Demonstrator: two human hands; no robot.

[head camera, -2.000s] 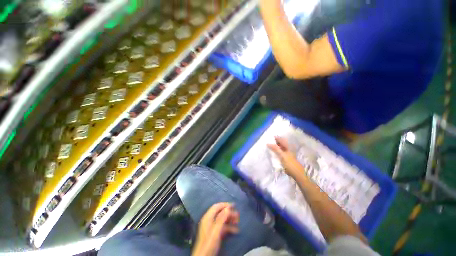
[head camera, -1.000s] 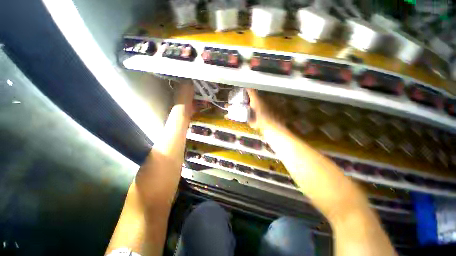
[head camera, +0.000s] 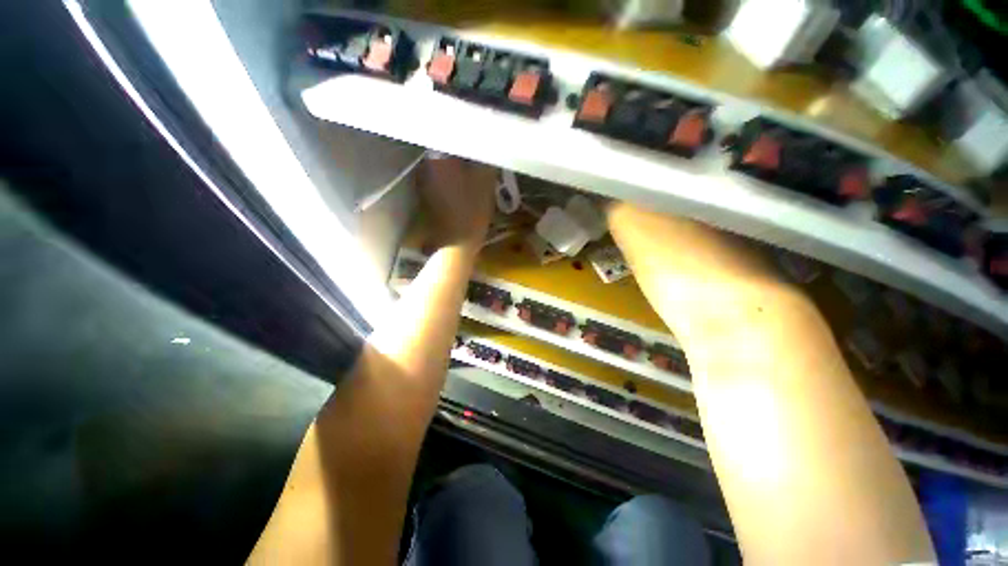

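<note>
A white power adapter [head camera: 566, 229] is on the yellow-brown socket board [head camera: 538, 269] under the upper shelf edge. A white output cord [head camera: 507, 192] loops beside my left hand, and a strand runs out to its left. My left hand [head camera: 455, 199] is inside the shelf, shadowed, its fingers too dim to read. My right hand [head camera: 621, 221] reaches in to the right of the adapter; its fingers are hidden by the shelf edge. A silvery square AC socket [head camera: 609, 264] shows just below the adapter.
The upper white shelf edge [head camera: 464, 135] with black and red spring clip terminals [head camera: 641, 114] crosses above my hands. White adapters [head camera: 777, 31] stand on the shelf above. Lower terminal rows [head camera: 545, 316] lie below. A bright light strip is at left, and a blue tray [head camera: 943, 511] at lower right.
My hands moved from the tray and my lap into the shelf. Over the last second they reached deeper, the view came closer, and the adapter went from beside my right hand to the socket board.
</note>
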